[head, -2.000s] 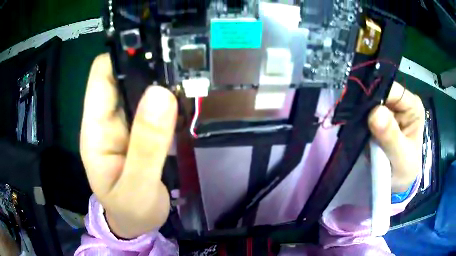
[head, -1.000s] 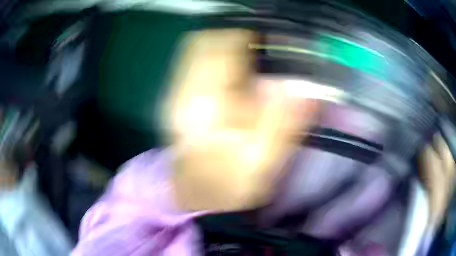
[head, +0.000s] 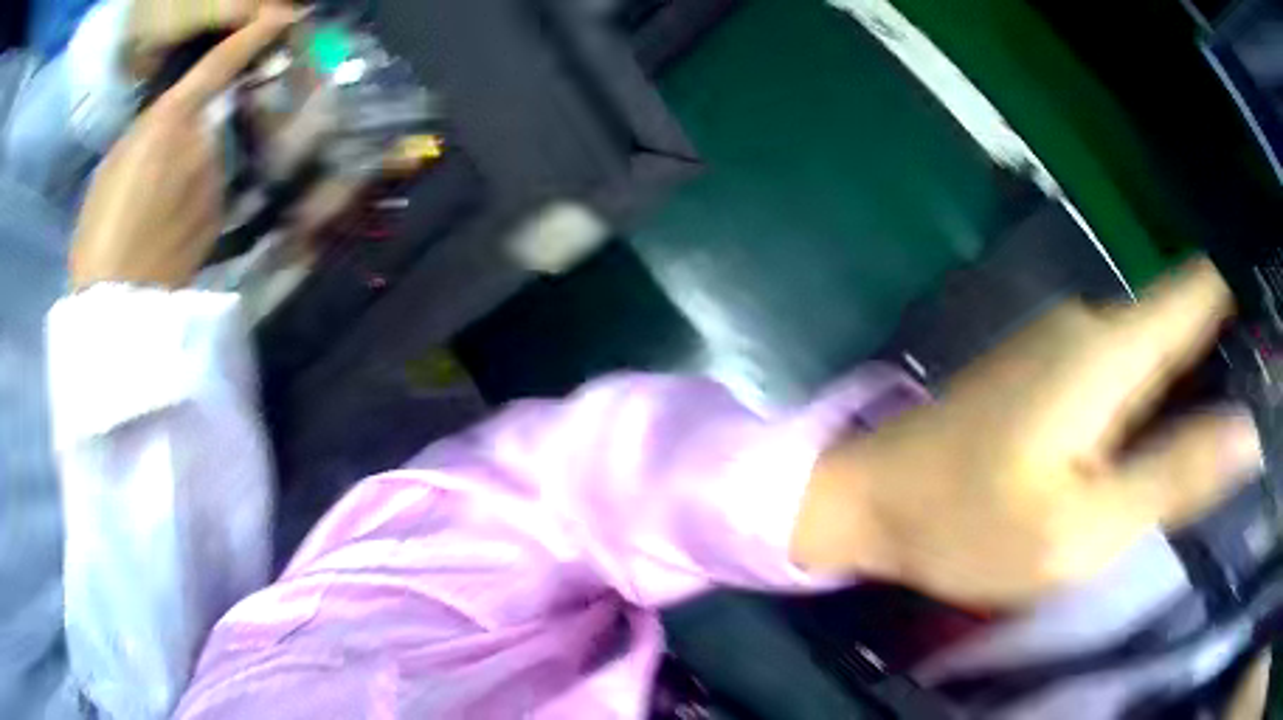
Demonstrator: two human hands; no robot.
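Note:
The open tablet (head: 1083, 619) is at the right edge, blurred and partly cut off. Its pale battery panel and dark strips show below my left hand. My left hand (head: 1027, 478), bare and in a pink sleeve, is at its near side, with the thumb over the tablet and the fingers along its edge; the grip is blurred. A small skin-coloured part of my right hand (head: 1251, 692) shows at the lower right edge, cut off. What it holds is hidden.
At upper left, another person's hands (head: 155, 190), in white sleeves, work on an opened tablet (head: 373, 120) with a green label. A dark tray (head: 493, 85) lies beside it. The green bench (head: 830, 169) has a pale edge rail (head: 957, 99).
The view has swung left and tilted. The tablet and my hands have shifted to the right edge, with my right hand almost out of view. The neighbouring worker's hands and tablet have come into view.

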